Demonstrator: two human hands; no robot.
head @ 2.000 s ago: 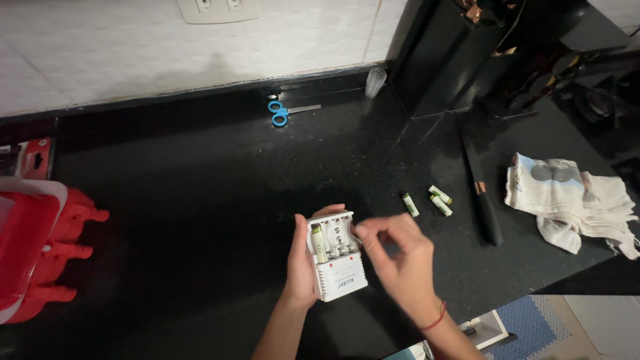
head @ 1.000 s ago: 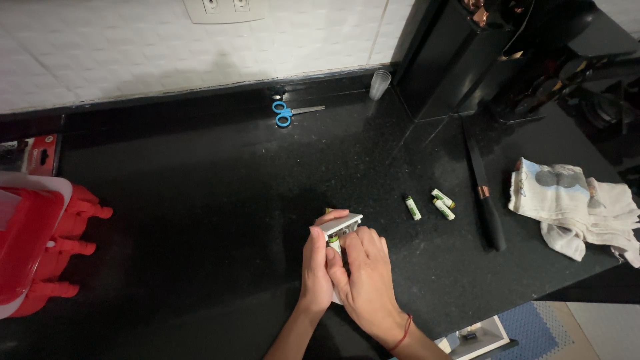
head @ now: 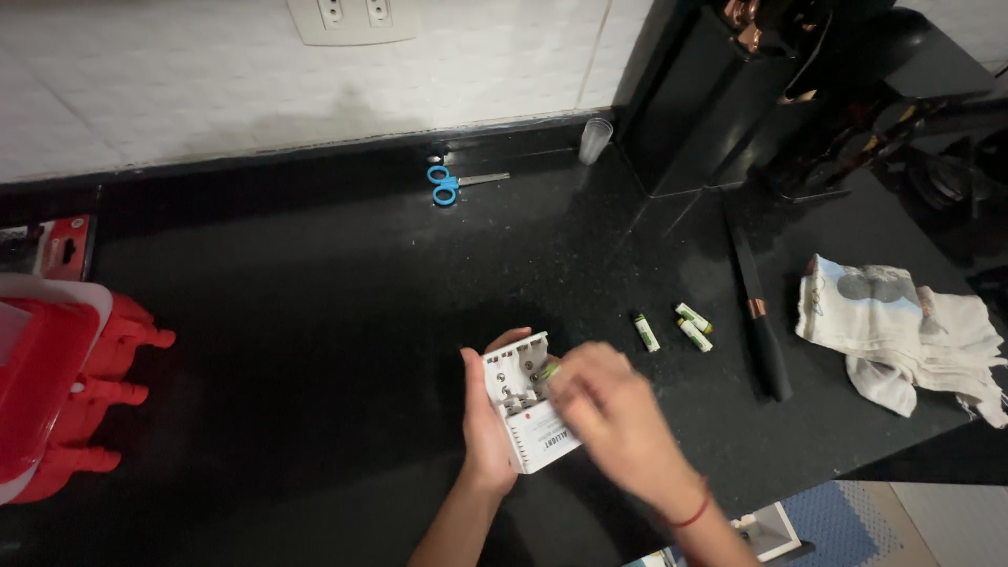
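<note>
A white plastic battery charger (head: 543, 441) is held tilted in my left hand (head: 487, 429), thumb along its left side and fingers behind it. Its left bays show bare metal contacts. My right hand (head: 618, 417), blurred and with a red cord at the wrist, is at the charger's right side; its fingertips hold a green-and-white battery (head: 550, 370), mostly hidden, at the right bays. To the right, on the black counter, lie a single battery (head: 646, 333) and two more, an upper battery (head: 694, 317) and a lower battery (head: 694, 335), touching each other.
Blue-handled scissors (head: 446, 186) and a clear plastic cup (head: 595, 142) are near the wall. A black-handled knife (head: 768, 354) lies right of the batteries, then a folded cloth (head: 858, 315). A red plastic container (head: 118, 386) stands at left; a black knife block (head: 693, 102) stands behind.
The battery seen in the charger's left bay two seconds ago is out of that bay. The charger's face, largely covered by my hands one second ago, shows again.
</note>
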